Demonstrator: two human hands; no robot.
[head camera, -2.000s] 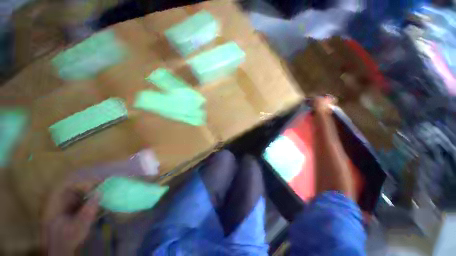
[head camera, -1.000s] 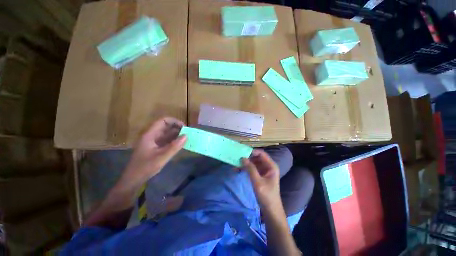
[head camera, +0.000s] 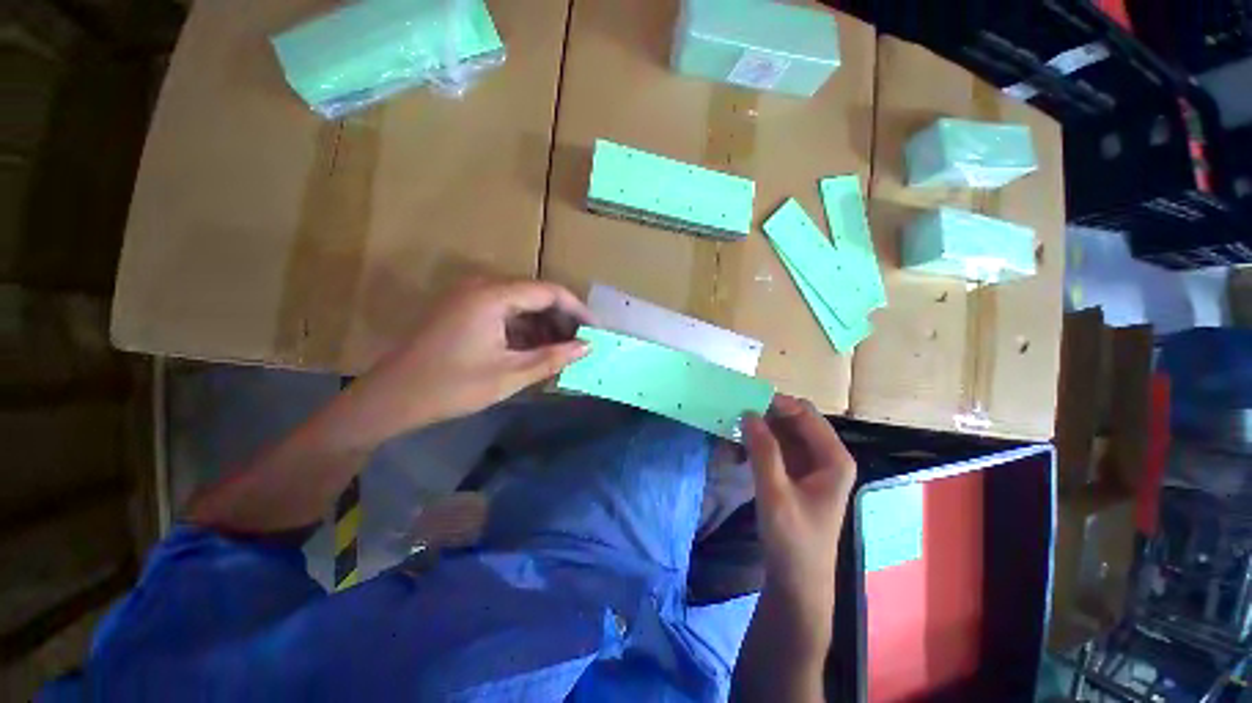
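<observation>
A mint green punched strip (head camera: 666, 385) is held by its two ends, just in front of and partly over a grey plate (head camera: 673, 324) at the cartons' near edge. My left hand (head camera: 474, 343) pinches its left end. My right hand (head camera: 803, 467) pinches its right end. Whether the strip touches the grey plate cannot be told. A green-topped stack (head camera: 670, 188) with a dark layered edge lies behind. Loose green strips (head camera: 827, 261) lie in a V to its right.
Wrapped green bundles (head camera: 391, 52) stand at the back left, back middle (head camera: 755, 44) and right (head camera: 969, 151) of the closed cartons (head camera: 234, 179). A black crate (head camera: 1050, 577) with a red liner (head camera: 947, 625) and pale green pieces (head camera: 894, 526) stands beside my knees. Black crates are stacked at upper right.
At first my right hand was over the crate and my left hand held a green strip. Now both hands hold the strip, and they have moved up and right toward the grey plate.
</observation>
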